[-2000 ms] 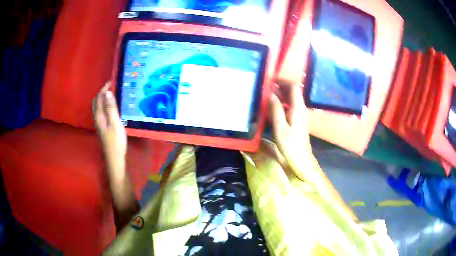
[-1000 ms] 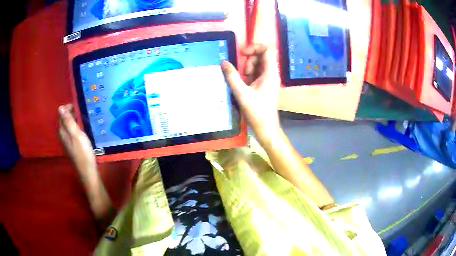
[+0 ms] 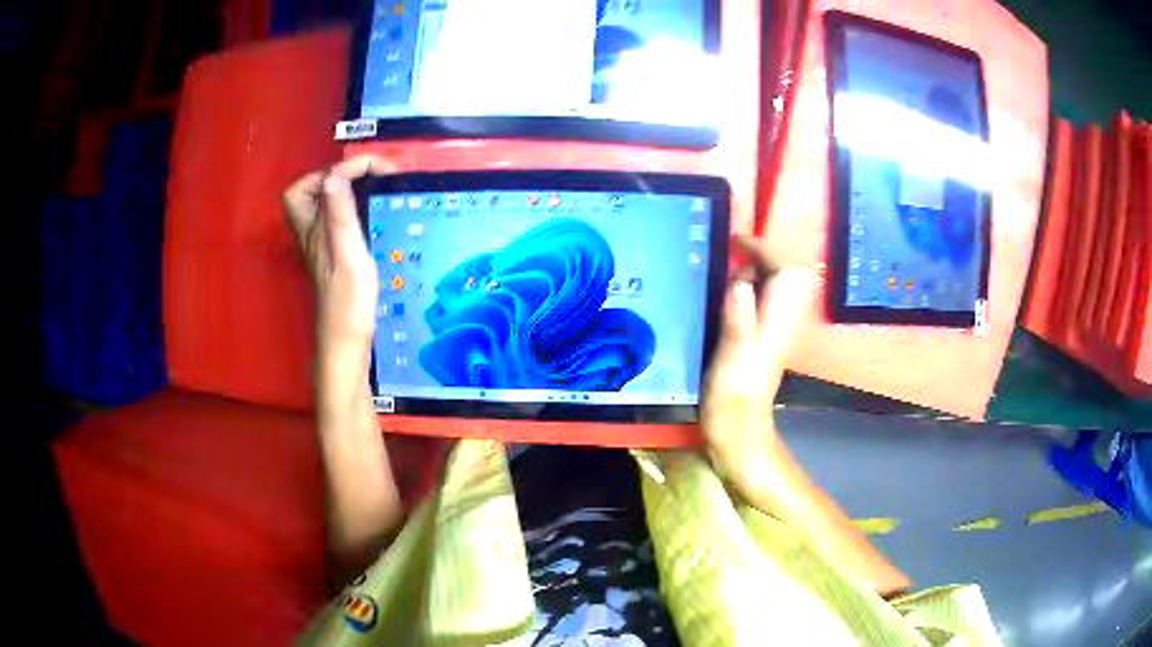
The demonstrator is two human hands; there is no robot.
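A tablet (image 3: 543,297) lies on a red foam tray (image 3: 556,432) in front of me, lit with a blue swirl desktop and icons at left and top. A second lit tablet (image 3: 537,126) lies beyond it on the same tray, a white window on its screen, cut off by the top edge. My left hand (image 3: 339,234) grips the tray's left side, its fingertips at the near tablet's upper left corner. My right hand (image 3: 754,335) grips the tray's right side beside the near tablet, its fingers partly hidden.
To the right, another lit tablet (image 3: 910,177) lies on a pale orange foam tray (image 3: 783,341). Stacked red foam trays (image 3: 1099,253) stand at the far right. Large red foam blocks (image 3: 240,228) are at the left. A blue sleeve (image 3: 1105,470) shows at the lower right above grey floor.
The white window on the near tablet is gone, leaving the plain desktop. A white window now shows on the far tablet. My left hand has moved up the tray's side; my right hand has drawn off the glass.
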